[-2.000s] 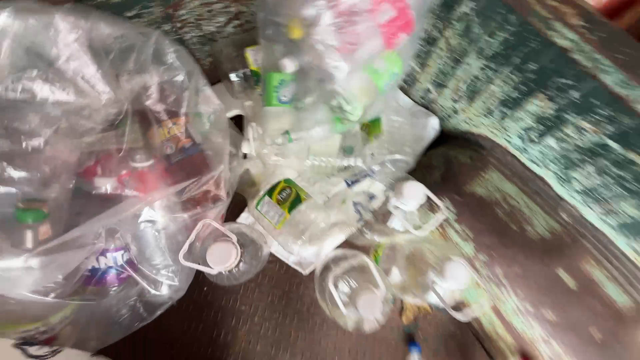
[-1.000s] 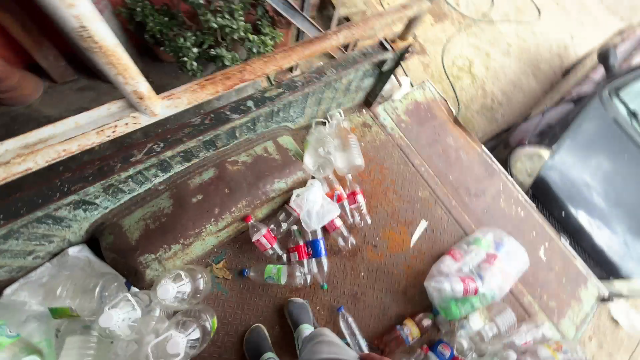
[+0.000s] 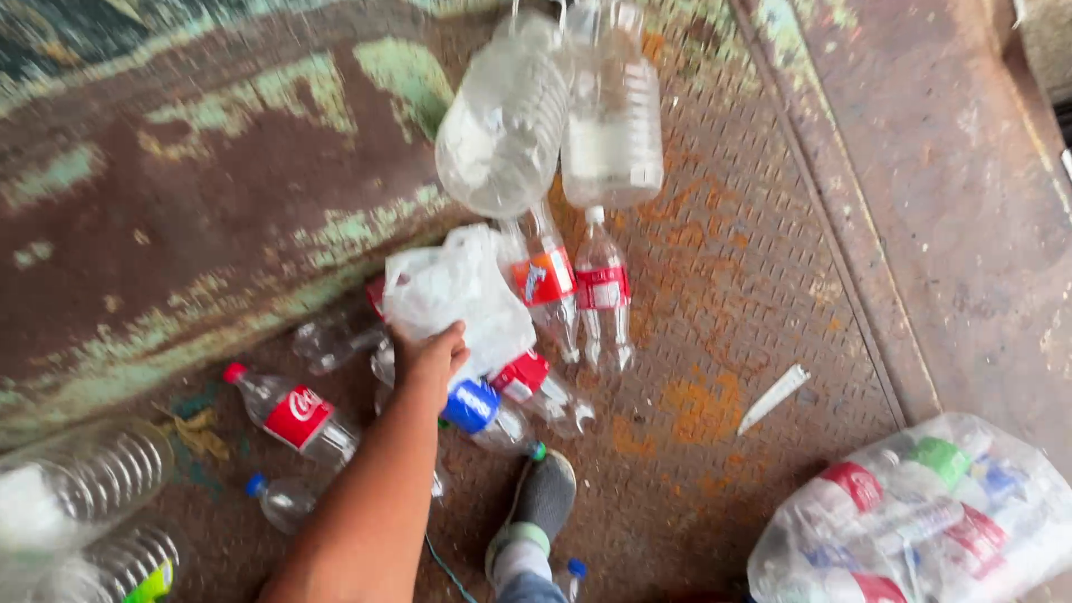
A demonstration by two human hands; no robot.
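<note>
A bare left arm reaches up from the bottom, and my left hand (image 3: 431, 360) grips the lower edge of a crumpled white plastic bag (image 3: 456, 293), its fingertips partly hidden. Under and around the bag lie clear plastic bottles: a blue-labelled bottle (image 3: 481, 410) just below the hand, a Coca-Cola bottle (image 3: 293, 414) to its left, an orange-labelled bottle (image 3: 544, 276) and a red-labelled bottle with a white cap (image 3: 603, 293) to the right. Two large clear plastic jugs (image 3: 502, 126) (image 3: 615, 126) lie beyond the bag. My right hand is out of view.
The rusty tread-plate floor (image 3: 687, 318) meets a peeling painted metal ledge (image 3: 234, 193) at the left. A clear bag of bottles (image 3: 913, 511) sits lower right, near a pale strip (image 3: 775, 398). Large ribbed jugs (image 3: 92, 469) lie lower left. A grey shoe (image 3: 540, 502) stands below the bottles.
My left hand has come into view and taken hold of the white bag, which lay among the bottles one second ago. The view has moved closer to the bottles.
</note>
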